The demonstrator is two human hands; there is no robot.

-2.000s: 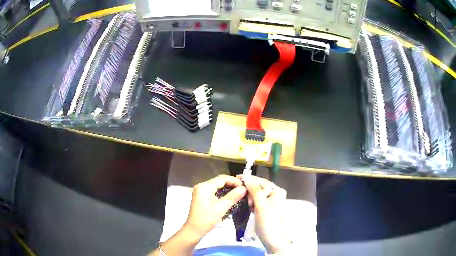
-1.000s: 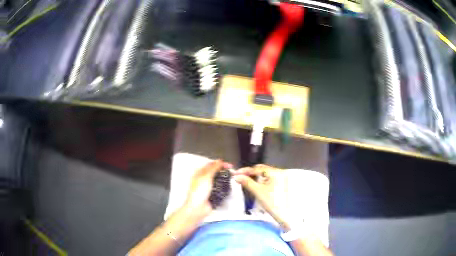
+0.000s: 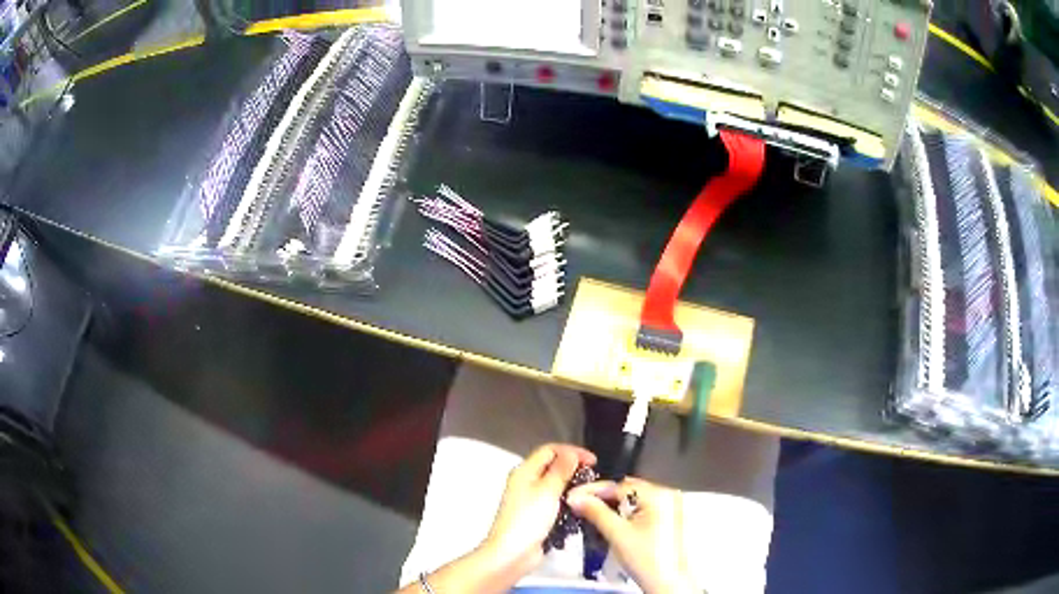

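Observation:
My left hand (image 3: 537, 506) is closed around a small dark speckled bundle (image 3: 566, 531) over my lap. My right hand (image 3: 633, 519) is beside it, with its fingertips at the bundle's upper part; whether they pinch a single piece is too small to tell. A white connector (image 3: 635, 415) with a black sleeve sits at the fixture's yellow-white socket (image 3: 657, 378) and hangs over the board edge. The tan fixture board (image 3: 728, 348) lies at the bench edge, with a dark green upright (image 3: 700, 391) at its right.
A fanned pile of harnesses (image 3: 514, 265) lies left of the board. A red ribbon cable (image 3: 693, 238) runs from the beige-grey tester (image 3: 801, 87) to a black connector (image 3: 658, 340). Clear plastic trays of harnesses stand at left (image 3: 331, 265) and right (image 3: 917, 400).
The camera view has shifted, with the tester back in frame. My hands remain together over my lap at the dark bundle. The harness pile looks slightly larger than two seconds ago.

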